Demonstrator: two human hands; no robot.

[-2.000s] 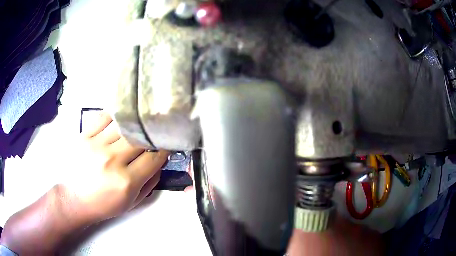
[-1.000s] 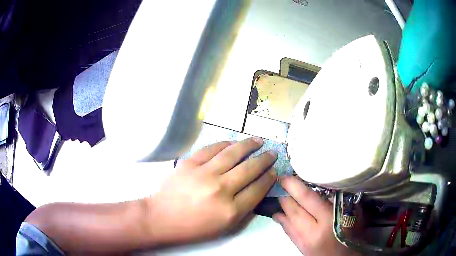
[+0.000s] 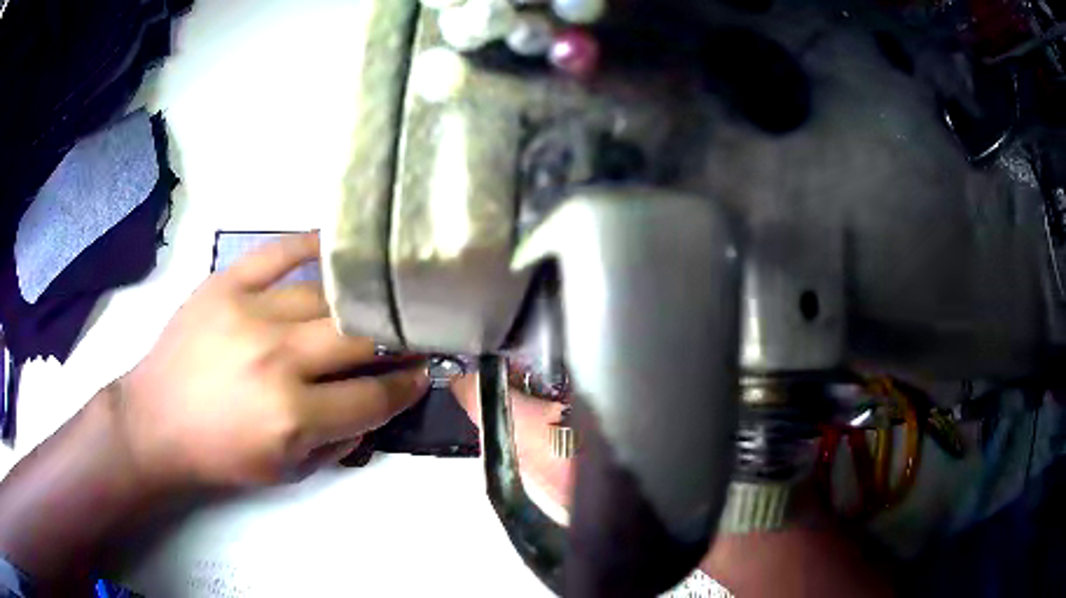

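Note:
My left hand (image 3: pixel 251 374) lies palm down on a small cut piece (image 3: pixel 240 248), left of the machine head, fingers reaching under it. The piece's pale grey-blue corner shows beyond my fingers. My right hand (image 3: pixel 526 435) is mostly hidden behind the thread take-up guard (image 3: pixel 649 386); some fingers show through the loop, and its wrist shows below the tension knob (image 3: pixel 758 505). The grey-beige sewing machine head (image 3: pixel 456 234) fills the centre and hides the needle area. A dark strip (image 3: pixel 435 426) shows between the hands.
A dark stack of small cut pieces (image 3: pixel 88 210), pale piece on top, lies at the left, with large dark cut panels (image 3: pixel 70 58) behind. White and pink beads (image 3: pixel 526 35) hang at the top. Scissors with red and orange handles (image 3: pixel 894 450) lie right of the head.
The view has swung from the machine's front-left to close over its head, which now covers the needle area and much of my right hand. My left hand remains on the piece.

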